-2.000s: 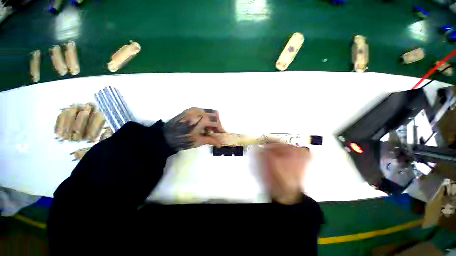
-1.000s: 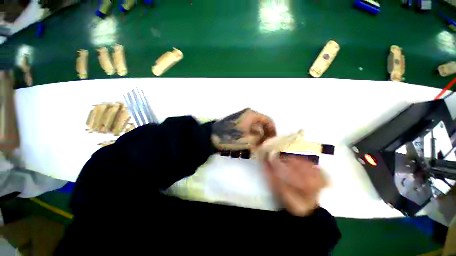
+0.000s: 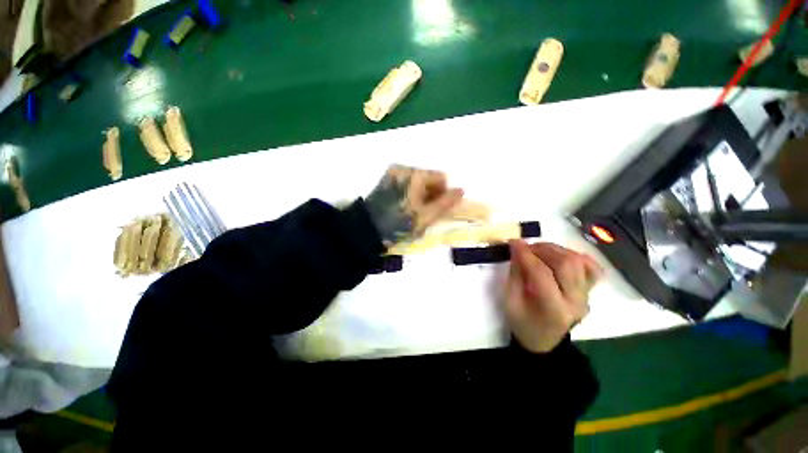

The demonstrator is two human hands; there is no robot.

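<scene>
A pale narrow fixture (image 3: pixel 443 238) with black blocks lies across the white table in front of me. My left hand (image 3: pixel 409 202) is over its left part, fingers bent against a blurred tan part (image 3: pixel 471 211) just beyond the strip. My right hand (image 3: pixel 547 296) is at the fixture's right end, thumb and fingertips close together near the black block (image 3: pixel 481 255). Whether a small piece is between them cannot be told. A pile of tan parts (image 3: pixel 146 246) lies at left beside silver strips (image 3: pixel 194 213).
A black angled device (image 3: pixel 620 203) with a red light and metal top stands at right, with a red cable (image 3: pixel 757 51) above it. Beyond the table, a green belt (image 3: pixel 292 88) carries several tan parts and blue parts (image 3: pixel 180 29).
The view has turned. My hands have moved apart from the shared tan part; my right hand is now at the fixture's right end. One belt part lies farther right relative to its neighbours.
</scene>
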